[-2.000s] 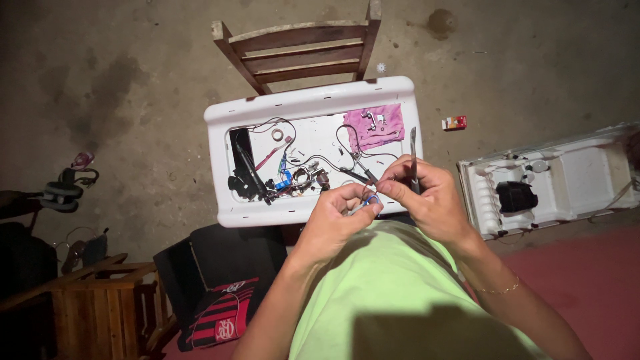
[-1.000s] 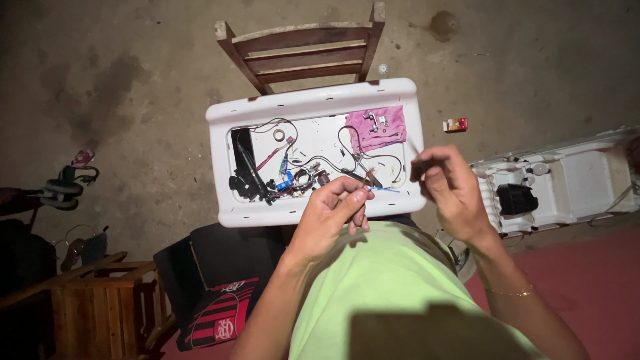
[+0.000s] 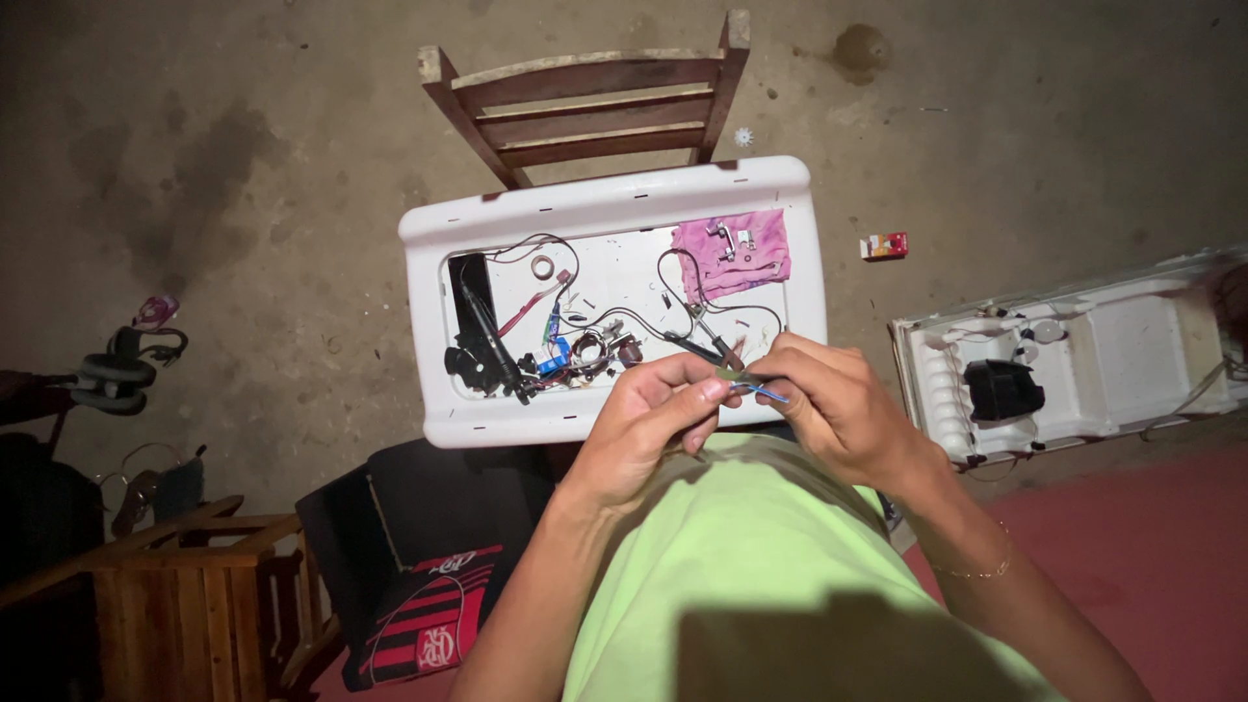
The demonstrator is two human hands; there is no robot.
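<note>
My left hand (image 3: 661, 419) pinches one end of a thin blue wire (image 3: 762, 391) between thumb and fingertips. Close against it, my right hand (image 3: 829, 395) holds a knife or similar flat blade (image 3: 738, 375) at the wire. Both hands are over the near edge of a white plastic tray (image 3: 614, 190). Just beyond my fingers, a dark-handled tool (image 3: 690, 346) and a black cable (image 3: 624, 312) lie in the tray. To the left are a blue component (image 3: 554, 357), coiled wires (image 3: 588, 347) and a long black part (image 3: 473, 302).
A pink cloth (image 3: 733, 255) with small metal parts lies in the tray's far right, and a tape roll (image 3: 542, 266) at its far left. Beyond stands a wooden chair (image 3: 595, 83). On the floor at right are a small red box (image 3: 884, 246) and a white appliance panel (image 3: 1121, 361).
My right hand was apart from my left a second ago and is now beside it again, with the blade at the wire.
</note>
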